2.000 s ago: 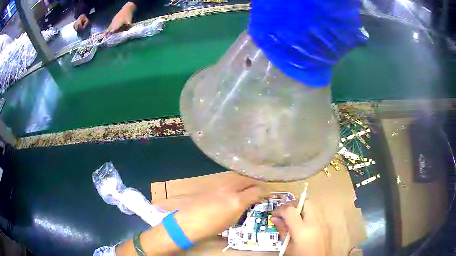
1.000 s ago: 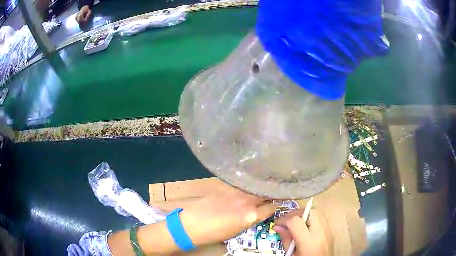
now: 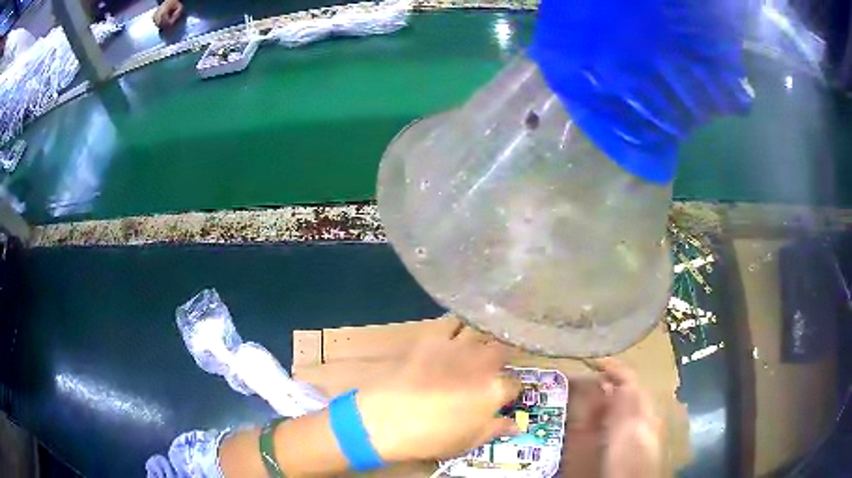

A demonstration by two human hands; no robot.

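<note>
A white plastic housing [image 3: 551, 439] with a green circuit board and coloured parts inside lies on the cardboard pad [image 3: 360, 341]. My left hand [image 3: 444, 392], with a blue wristband, reaches over its left side; its fingertips are at the housing and partly hidden, so a grip cannot be told. My right hand [image 3: 631, 425] is blurred, to the right of the housing and apart from it; no tool can be made out in it. A cord in a clear bag [image 3: 248, 359] runs from the left to under my left forearm.
The clear fume hood [image 3: 532, 224] with a blue-wrapped neck hangs close above my hands. Brass strips [image 3: 691, 308] lie right of the pad, near a cardboard tray [image 3: 757, 392] with a black block [image 3: 799, 308]. The green belt [image 3: 299, 140] carries another white housing [image 3: 227, 58]. A person's hand shows far left.
My right hand has moved right, off the housing, and the white stick no longer shows. More of the housing is visible. The housing on the belt has moved right.
</note>
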